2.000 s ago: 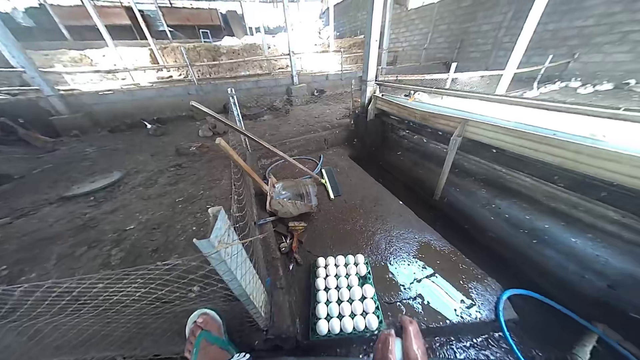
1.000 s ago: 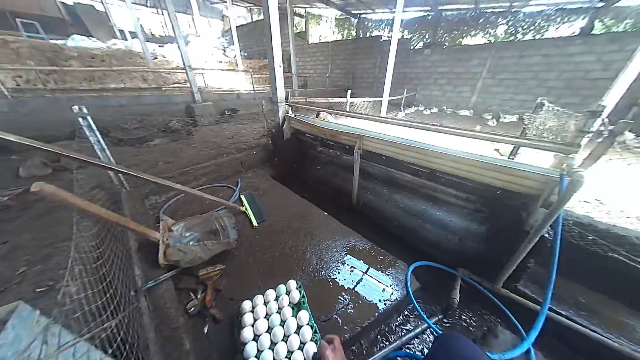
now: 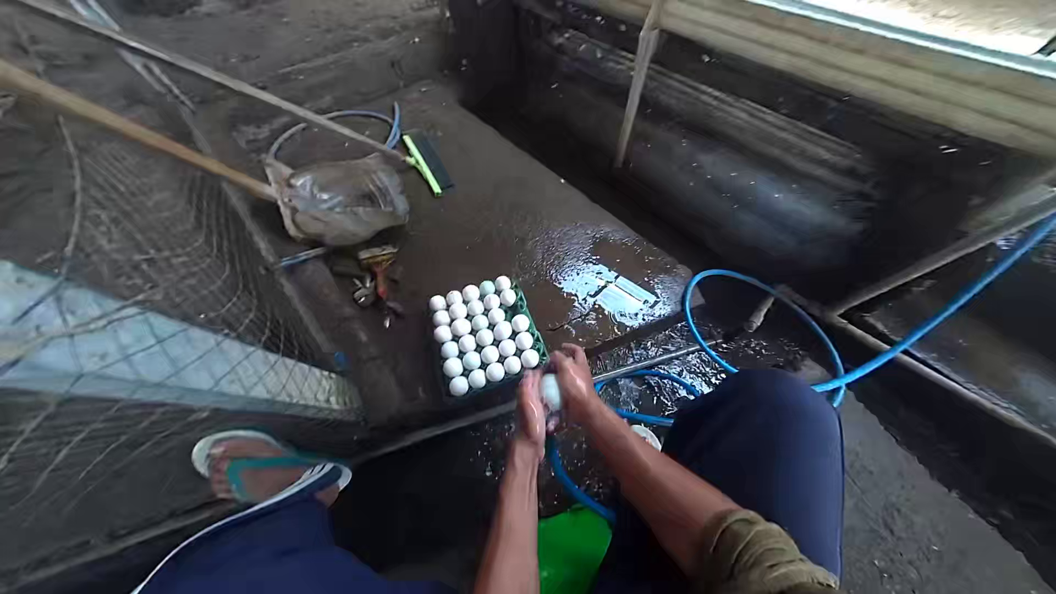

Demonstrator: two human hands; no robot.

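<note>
Between my two wet hands is a pale egg [image 3: 550, 391]. My left hand [image 3: 530, 412] lies along the egg's left side, and my right hand [image 3: 576, 381] wraps its right and upper side. Just beyond them, a green egg tray [image 3: 535, 330] stands on the wet concrete, holding rows of white eggs [image 3: 485, 333]; a few cups at its right edge hold none. Part of a bright green object [image 3: 573, 544], perhaps a basin, shows below my forearms. Splashing water and a metal pipe [image 3: 652, 361] are right of my hands.
A blue hose [image 3: 932, 330] loops at the right. Beyond the tray lie a squeegee head [image 3: 427, 165], a dirty plastic sack [image 3: 342, 198] on a wooden handle and a small brush [image 3: 378, 257]. Netting [image 3: 165, 206] runs along the left. A deep dark channel [image 3: 577, 198] lies beyond the ledge.
The view has swung right, then down. Both hands now show fully around an egg; one second ago only part of a hand showed beside the tray.
</note>
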